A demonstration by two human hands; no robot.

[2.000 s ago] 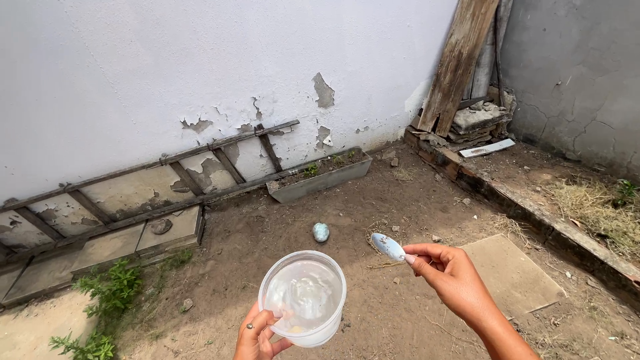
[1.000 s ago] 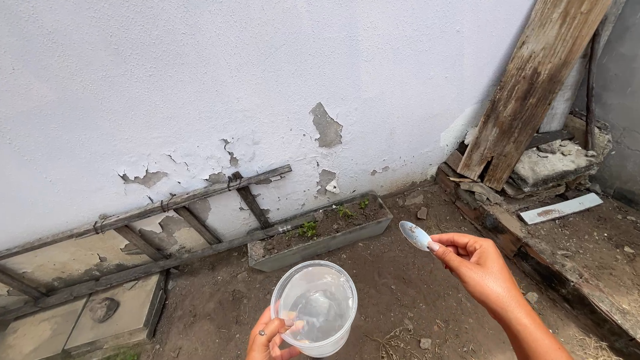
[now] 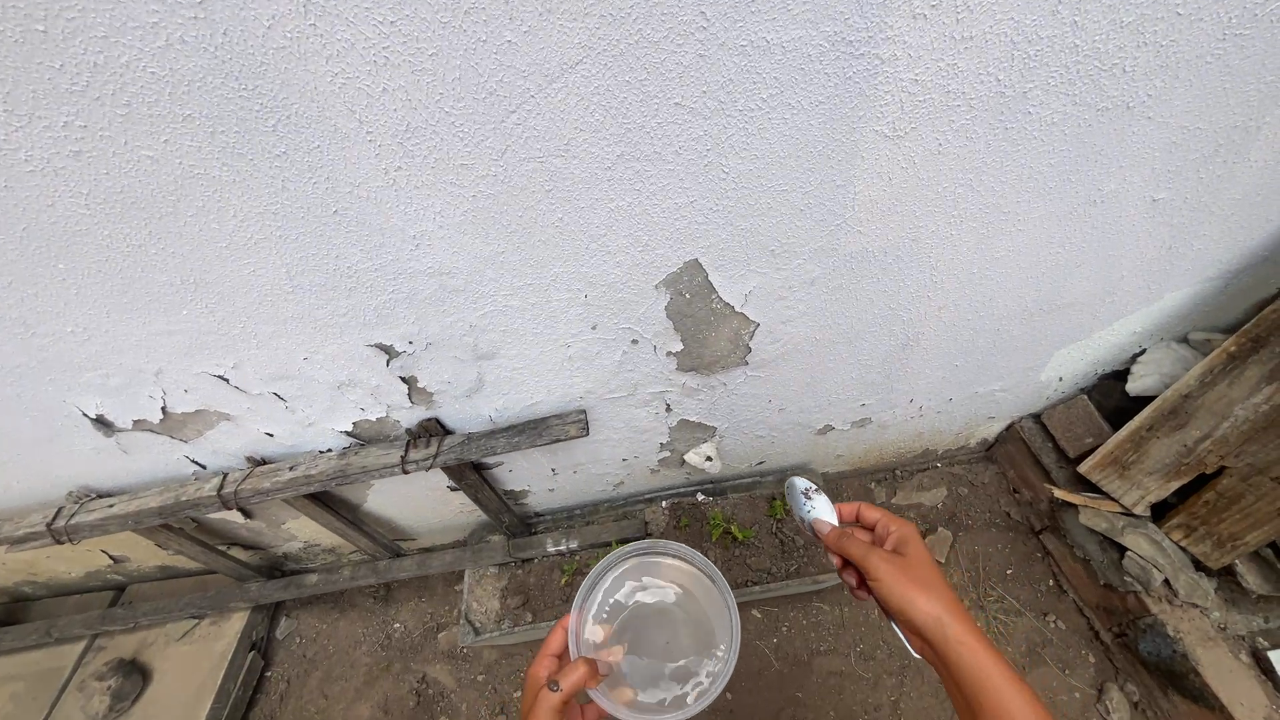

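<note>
My left hand [image 3: 567, 675], with a ring on one finger, grips a round clear plastic tub [image 3: 655, 630] by its left side, its open mouth facing up. My right hand [image 3: 880, 560] pinches a metal spoon [image 3: 808, 500] near its bowl; the handle end shows below the palm. Small dark specks lie in the spoon's bowl. Behind both hands, a long planter box [image 3: 500, 635] holds soil and a few small green plants [image 3: 730, 528]. The tub and my right hand hide parts of the planter.
A wooden ladder [image 3: 340, 475] lies on its side along the white peeling wall [image 3: 640, 200]. Concrete slabs [image 3: 150, 660] with a stone [image 3: 112, 685] are at lower left. Weathered boards [image 3: 1200, 430], bricks [image 3: 1076, 426] and rubble stand at right. Bare dirt [image 3: 370, 660] surrounds the planter.
The view has moved closer to the wall and planter. Both hands keep hold of the tub and spoon. The spoon now appears in front of the planter's right part.
</note>
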